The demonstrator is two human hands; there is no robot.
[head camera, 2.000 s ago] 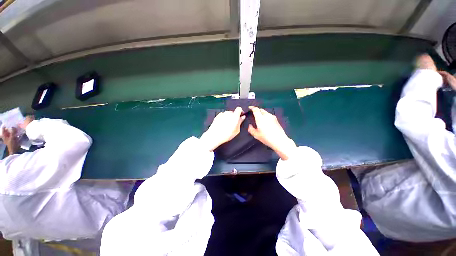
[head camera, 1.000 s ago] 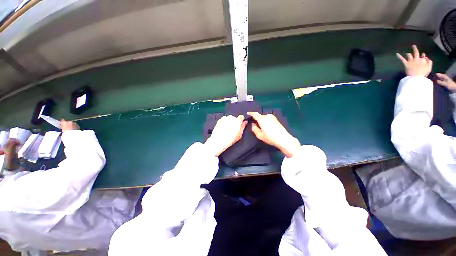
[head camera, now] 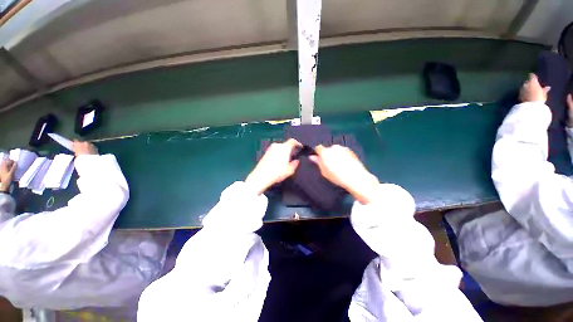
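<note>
A black blank being folded [head camera: 317,183] is held in both hands at the centre of the bench, its near part slanting to the right. My left hand [head camera: 276,165] grips its left side, fingertips at the upper edge. My right hand [head camera: 339,168] grips its upper right side, close to the left hand. Flat black box blanks [head camera: 309,133] lie under it, their slit side flaps showing left and right of my hands. The fingers hide most of the folded edge.
A chipped white post [head camera: 308,69] stands just beyond the blanks. A folded tray [head camera: 441,80] lies on the far green strip [head camera: 371,78]. Two trays with white pieces [head camera: 88,117] lie far left. White slips [head camera: 47,172] lie before the left worker [head camera: 94,188]. Another worker [head camera: 534,151] holds dark blanks right.
The held blank has turned, its near part now slanting right. The far-right tray appeared and shows slightly further left. The right worker has lifted a dark blank. The left worker holds a white slip near a tray.
</note>
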